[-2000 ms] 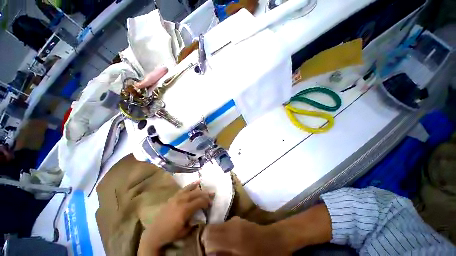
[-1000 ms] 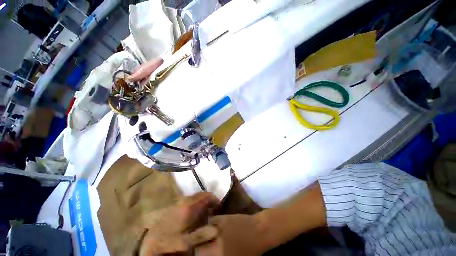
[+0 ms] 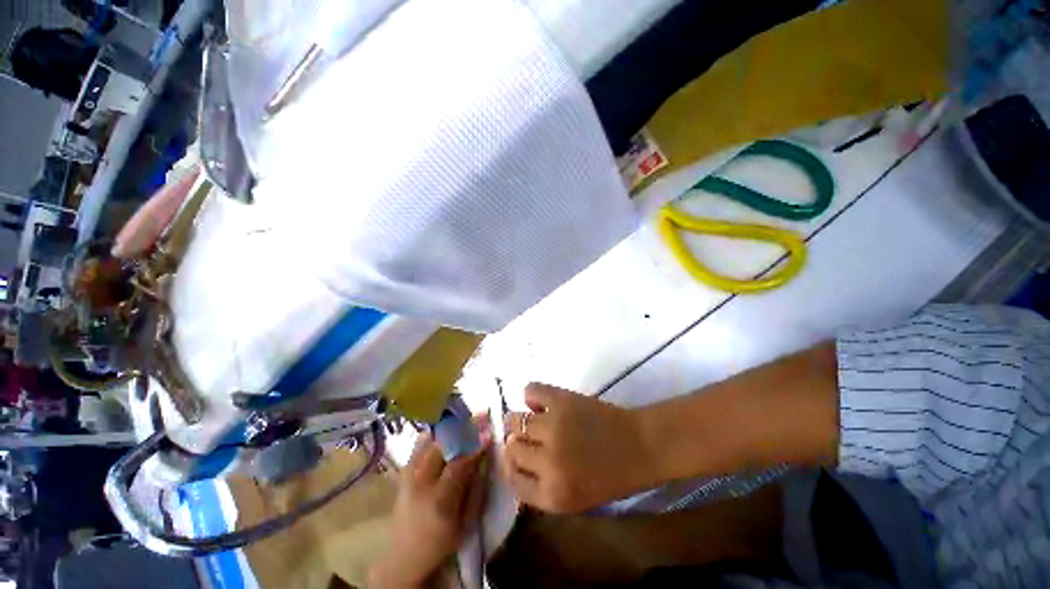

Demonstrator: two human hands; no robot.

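Note:
Brown cloth (image 3: 305, 506) lies left of and below the machine head (image 3: 219, 328), with more brown cloth under my right forearm. A pale strip (image 3: 496, 512) runs between my hands. My left hand (image 3: 426, 518) grips the brown cloth's edge beside the strip, its fingertips partly hidden by a grey round knob (image 3: 457, 431). My right hand (image 3: 567, 449) has curled fingers at the strip's right edge, close to the left fingertips. A short thin dark line shows above the right fingers; I cannot tell what it is. The needle and presser foot are hidden.
White textured cloth (image 3: 484, 173) drapes over the machine arm. Green and yellow loop handles (image 3: 737, 253) lie on the white table (image 3: 679, 368). A mustard piece (image 3: 806, 86) lies behind. Keys (image 3: 156, 334) hang at the machine head. A curved metal guard (image 3: 132, 506) and a clear tub (image 3: 979, 173) show.
The view has moved closer and tilted, so the machine head looks larger. My hands were together low on the brown cloth; now they are apart, either side of the pale strip, nearer the knob.

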